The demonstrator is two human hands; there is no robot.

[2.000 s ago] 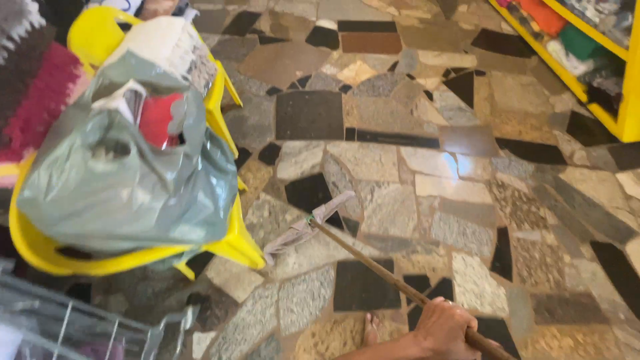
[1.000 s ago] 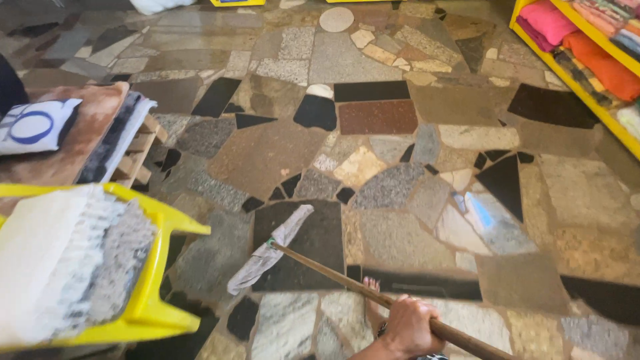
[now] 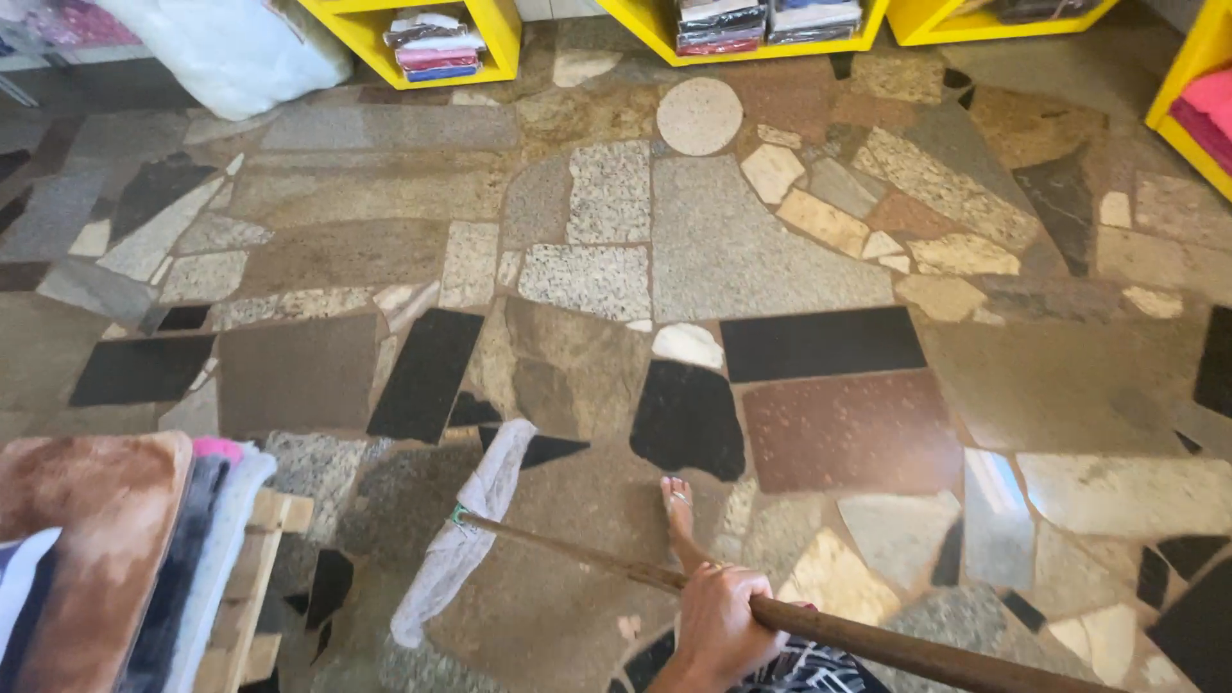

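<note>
My left hand (image 3: pixel 727 616) is closed around a long wooden pole (image 3: pixel 895 650), which slants from the lower right up to the left. At the pole's far end a greyish cloth (image 3: pixel 467 539) is wrapped over the head of a floor squeegee or mop and lies on the stone floor (image 3: pixel 577 539). Something green shows where the pole meets the cloth. My right hand is out of view. A bare foot (image 3: pixel 678 500) stands on the floor just beyond my left hand, and patterned dark fabric shows below the hand.
At the lower left, folded plush textiles (image 3: pixel 87 539) lie on a wooden pallet (image 3: pixel 252 597). Yellow shelves (image 3: pixel 505 38) with packaged textiles stand along the back, and another yellow shelf (image 3: pixel 1189 125) is at the right. A large white bag (image 3: pixel 241 58) rests at the upper left.
The view has shifted forward over the floor. The cloth-covered head, beside a yellow chair two seconds ago, is now near the pallet. My left hand has kept hold of the pole.
</note>
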